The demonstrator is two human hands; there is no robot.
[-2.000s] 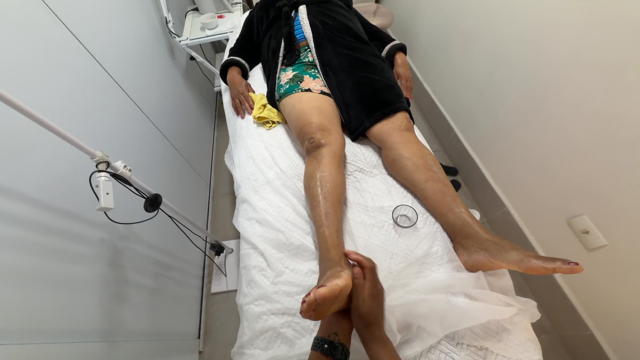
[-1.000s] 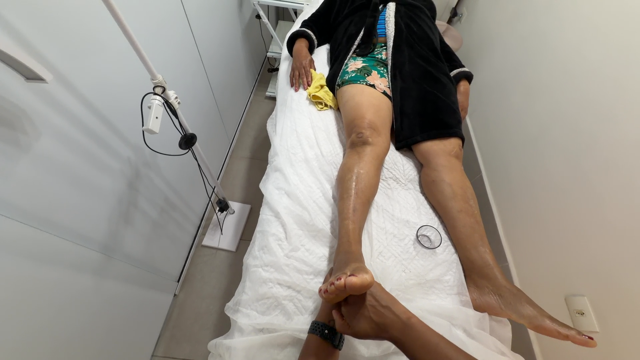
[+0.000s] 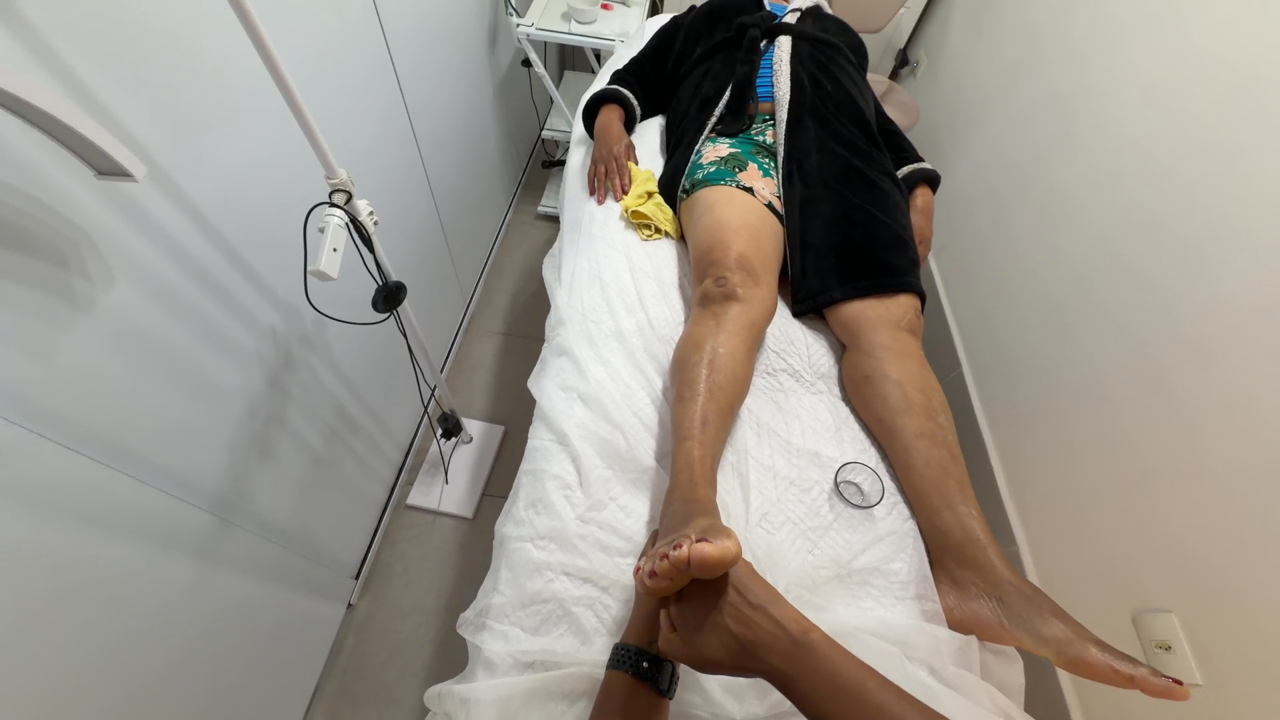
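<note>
A person in a black robe (image 3: 835, 160) and floral shorts lies on a bed with a white sheet (image 3: 600, 400). At the bottom centre, my right hand (image 3: 725, 620) presses against the sole of the person's foot (image 3: 690, 560) on the left of the view, its fingers curled and partly hidden. My left hand (image 3: 650, 600), with a black watch (image 3: 643, 668) on the wrist, is at the same foot; its fingers are hidden behind the foot and my right hand. The shin above looks shiny. A small clear glass bowl (image 3: 859, 485) rests on the sheet between the lower legs.
A yellow cloth (image 3: 650, 205) lies by the person's hand. At left stands a white lamp pole (image 3: 300, 110) with black cables on a square base (image 3: 455, 468). A white trolley (image 3: 575, 25) is beside the bed's far end. A wall with a socket (image 3: 1165, 648) runs along the right.
My right hand has moved from the side of the ankle and heel down to the sole of the foot. The view has shifted.
</note>
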